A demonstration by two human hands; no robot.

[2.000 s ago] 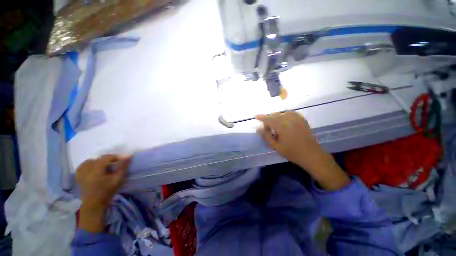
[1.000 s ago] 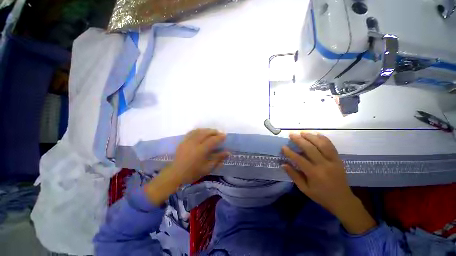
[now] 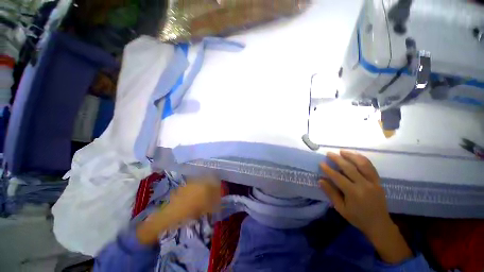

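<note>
A long light-blue shirt piece point(image 3: 249, 152) lies along the front edge of the white table, beside the printed ruler edge point(image 3: 255, 170). My right hand point(image 3: 356, 195) rests flat with spread fingers at the right end of the piece; whether it grips it is hard to tell. My left hand point(image 3: 193, 199) is blurred, below the table's front edge over the basket of pieces; its fingers cannot be made out. The sewing machine head point(image 3: 392, 58) stands at the upper right, with its presser foot area point(image 3: 391, 118) and a tan tab point(image 3: 389, 132) under it.
Blue tape point(image 3: 169, 106) and loose light-blue strips lie at the table's left, beside a hanging white cloth point(image 3: 135, 90). Dark snips point(image 3: 471, 149) lie at the right edge. A red basket point(image 3: 225, 244) holds pieces below. A bundle point(image 3: 286, 210) is on the lap. A brown packet point(image 3: 233, 16) lies at the back.
My left hand has left the strip and moved down and left, off the table edge. My right hand stays at the strip's right end. The view has shifted left.
</note>
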